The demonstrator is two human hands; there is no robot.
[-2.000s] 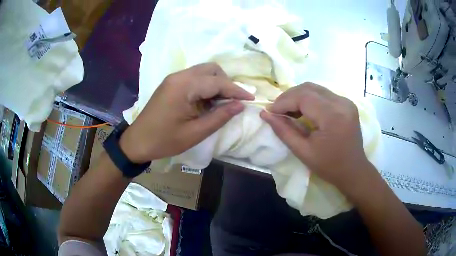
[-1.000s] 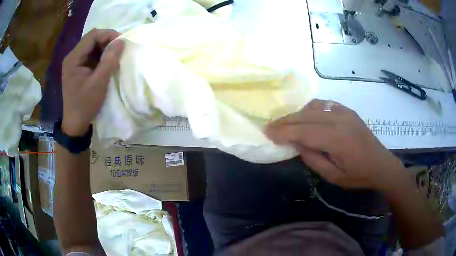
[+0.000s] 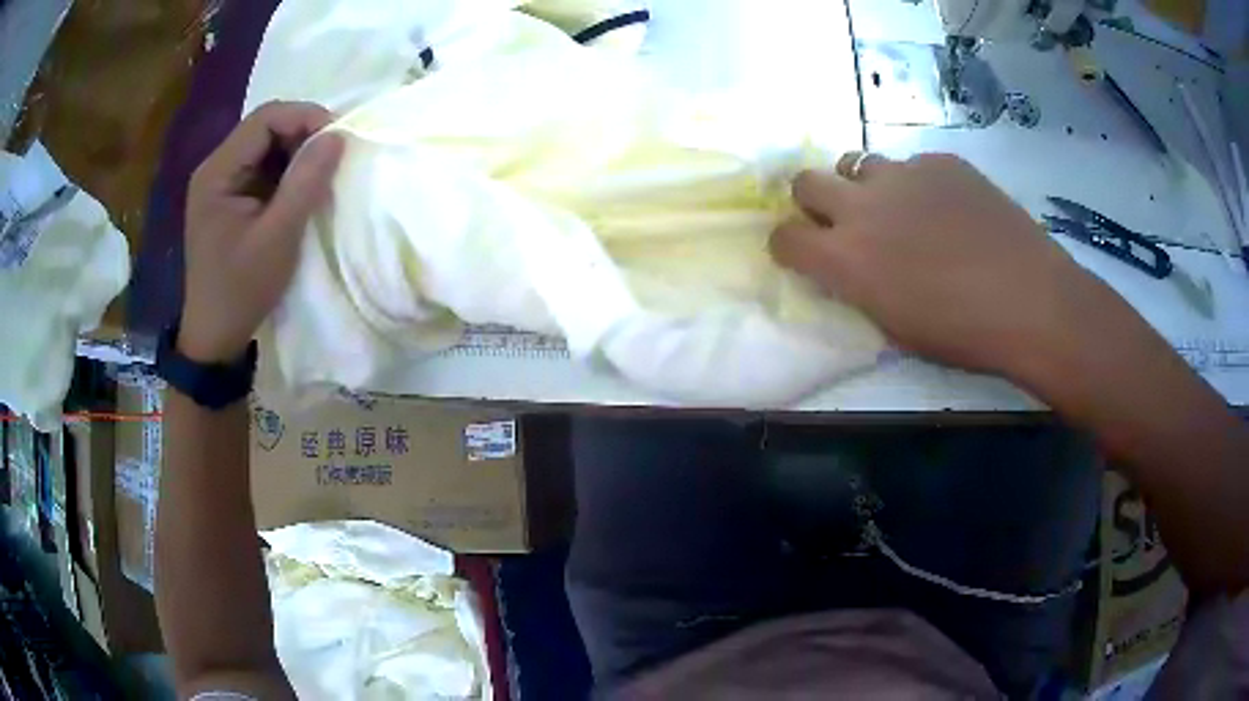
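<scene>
A cream garment piece lies bunched on the white machine table, partly overexposed. Two short black strips show on its upper part. My left hand pinches the garment's left edge between thumb and fingers, slightly raised. My right hand grips the garment's right part with bent fingertips, near the machine's bed plate. The fold under my right fingers is partly hidden. A dark band is on my left wrist and a ring is on my right hand.
Thread snips lie right of my right hand. The sewing machine's metal plate is at upper right. A cream garment hangs at far left. A carton with Chinese print and a bin of cream cloth stand below the table.
Since one second ago my right hand has moved up with the garment's right part, from the table's front edge onto the table. Earlier both hands pinched a seam together at the middle; they are now apart.
</scene>
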